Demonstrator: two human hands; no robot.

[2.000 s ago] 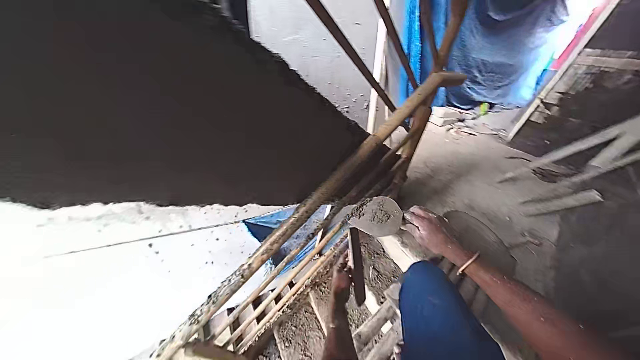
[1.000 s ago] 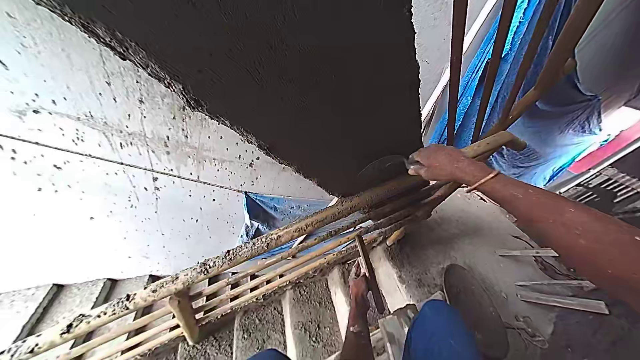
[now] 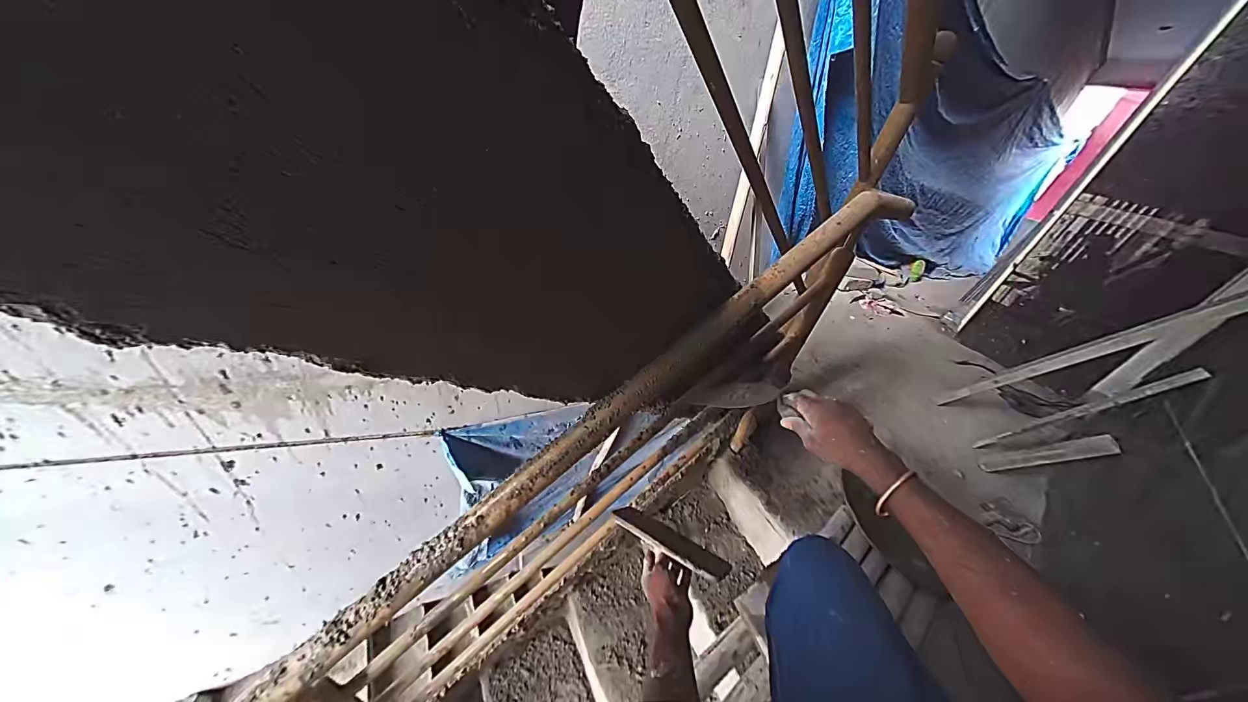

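Note:
My right hand grips the handle of a round-bladed trowel; its blade lies beside the rails of the splattered stair railing, partly hidden by them. Lower down, my left hand holds a flat wooden float over the steps. Dark wet plaster covers the surface at the upper left and ends in a rough edge behind the railing. Whether any mortar lies on the trowel blade cannot be told.
Mortar-covered stair steps run below the railing. A dark round pan stands beside my right forearm. Wooden strips lie at the right. Blue sheeting hangs beyond the railing, and a cord crosses the speckled white wall.
Two seconds ago the trowel held mortar above the steps; one second ago it was at the plaster's lower edge. My right hand has since drawn back from there. The view has swung.

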